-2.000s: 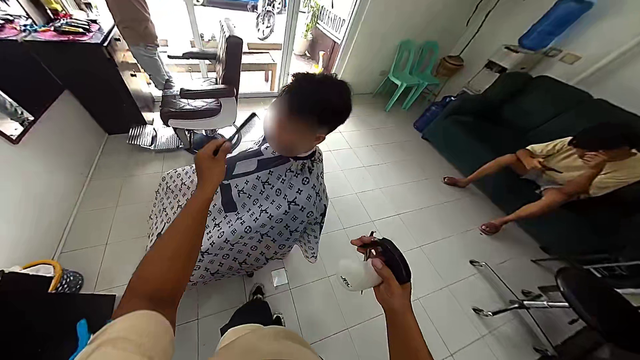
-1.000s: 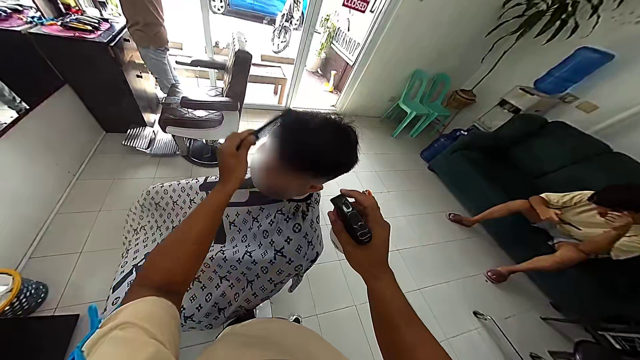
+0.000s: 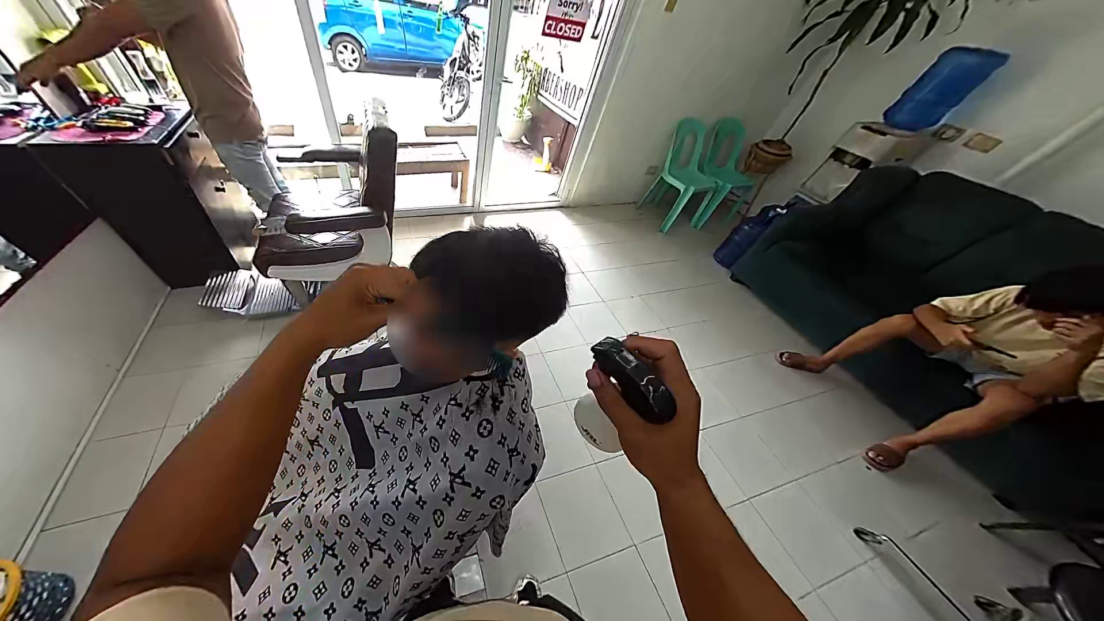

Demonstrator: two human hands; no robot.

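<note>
A seated person (image 3: 496,280) with short dark hair wears a white patterned barber cape (image 3: 388,483) in front of me. My left hand (image 3: 366,297) is at the front of that person's head, its fingers bent; whether the comb is still in it is hidden. In my right hand (image 3: 651,405), to the right of the head and apart from it, is a black hair clipper (image 3: 634,379). A round white object (image 3: 597,424) with writing shows beneath the clipper, by the same hand.
A brown barber chair (image 3: 323,233) stands beyond, near a person at a dark counter (image 3: 112,198). Another person sits on a dark green sofa (image 3: 906,241) at right. Green plastic chairs (image 3: 686,164) are by the wall. Metal chair legs (image 3: 914,569) jut in at lower right.
My left hand, earlier raised with a black comb, is now against the front of the head. The clipper is still in my right hand. The person at the counter now reaches over it.
</note>
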